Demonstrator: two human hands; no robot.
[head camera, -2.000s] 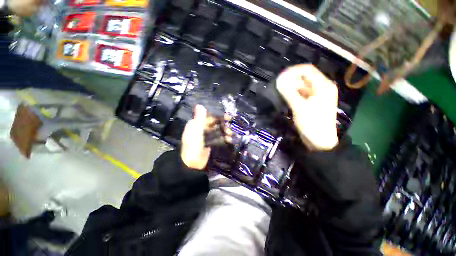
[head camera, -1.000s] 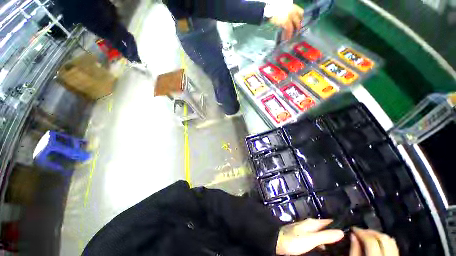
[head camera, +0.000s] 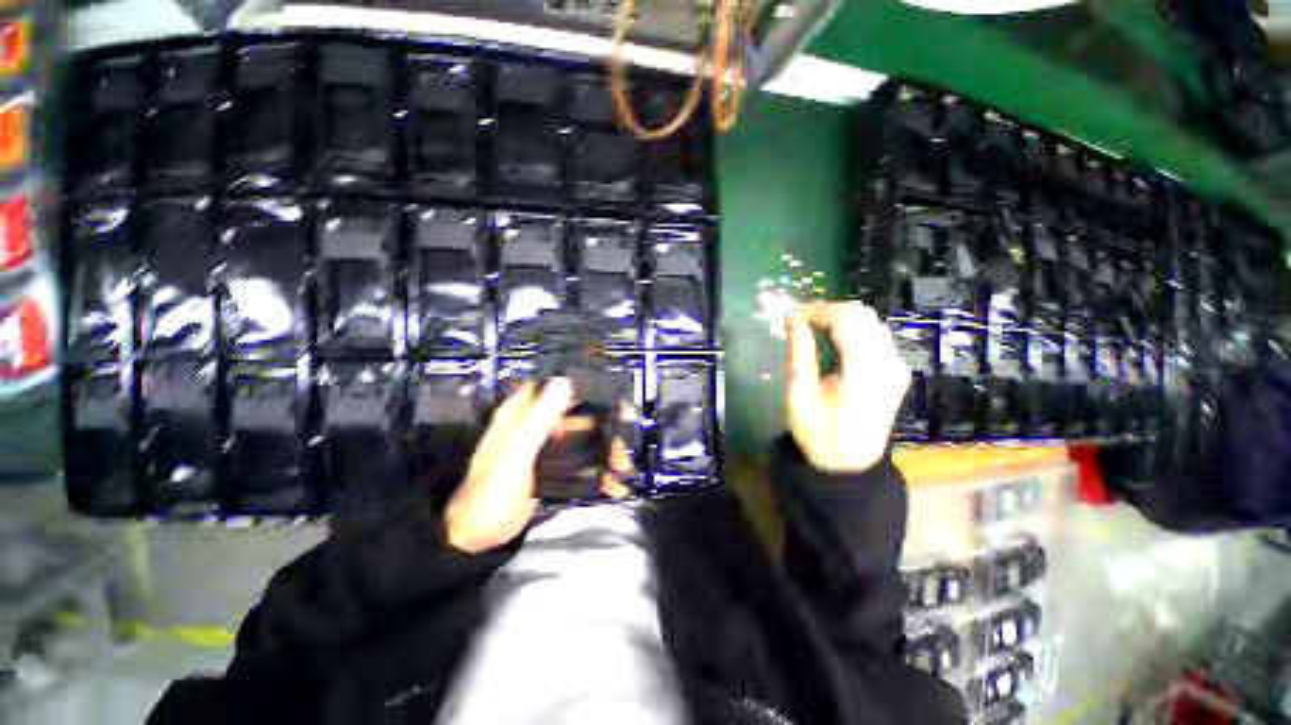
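Note:
My left hand (head camera: 513, 460) holds a black device housing (head camera: 574, 404) upright over the front right part of the large black blister tray (head camera: 319, 290). My right hand (head camera: 845, 380) is bent at the small pile of white pads (head camera: 776, 303) on the green mat (head camera: 758, 184). Its thumb and index fingertips are together at the pile's edge; whether a pad is between them is too small to tell.
Second blister trays (head camera: 1019, 283) lie to the right of the pile. A clear tray of dark units (head camera: 977, 616) is at the lower right. Coloured units (head camera: 20, 340) show at the left edge. An orange cable (head camera: 666, 121) hangs over the tray's back edge.
The view has swung from the floor and clear coloured tray to the blister trays. My hands, together at the tray one second ago, are now apart, the right one at the white pile.

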